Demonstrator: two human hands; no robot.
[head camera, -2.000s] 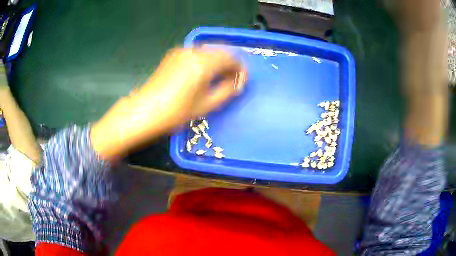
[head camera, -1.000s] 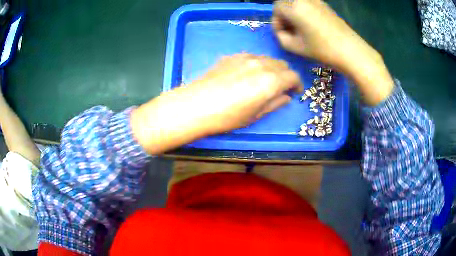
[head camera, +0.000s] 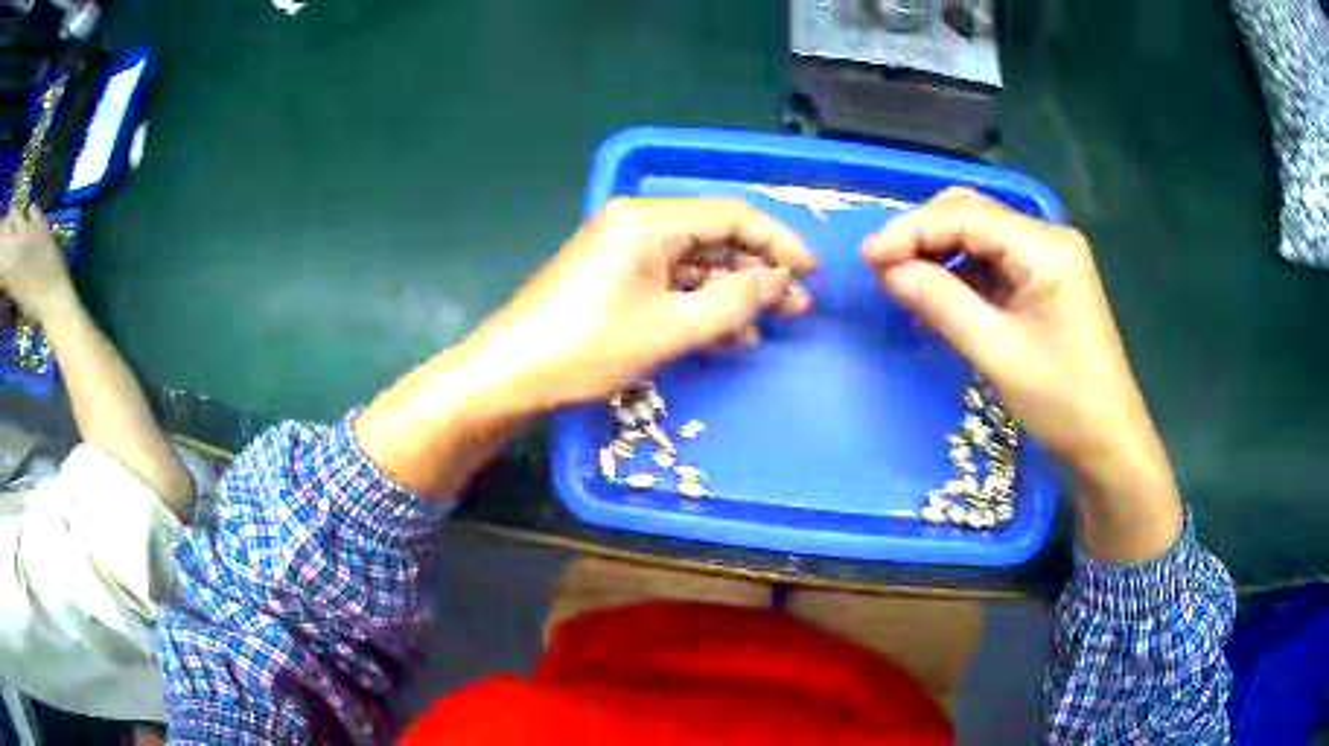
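Note:
A blue parts tray (head camera: 816, 547) lies in front of me. My left hand (head camera: 700, 284) is over its left half, fingertips pinched on a tiny metal part (head camera: 794, 283). My right hand (head camera: 1006, 292) is over the upper right of the tray, thumb and forefinger nearly together, a thin pale sliver (head camera: 955, 261) showing between its fingers; how it is held is unclear. Small brass-coloured parts (head camera: 979, 474) are heaped in the right corner, partly under my right hand. Paler metal parts (head camera: 641, 437) lie loose at the left. Tiny pins (head camera: 816, 197) lie along the far edge.
A grey metal press fixture (head camera: 896, 59) stands just beyond the tray. A speckled bag (head camera: 1290, 117) is at the far right. At the left, another person's arm (head camera: 110, 364) reaches to blue trays (head camera: 66, 226) with gold parts. The bench top (head camera: 365, 190) is dark green.
My left hand has come away from the right-hand heap to the tray's upper middle. My right hand now faces it across a small gap. The view has shifted, showing the fixture and pale parts again.

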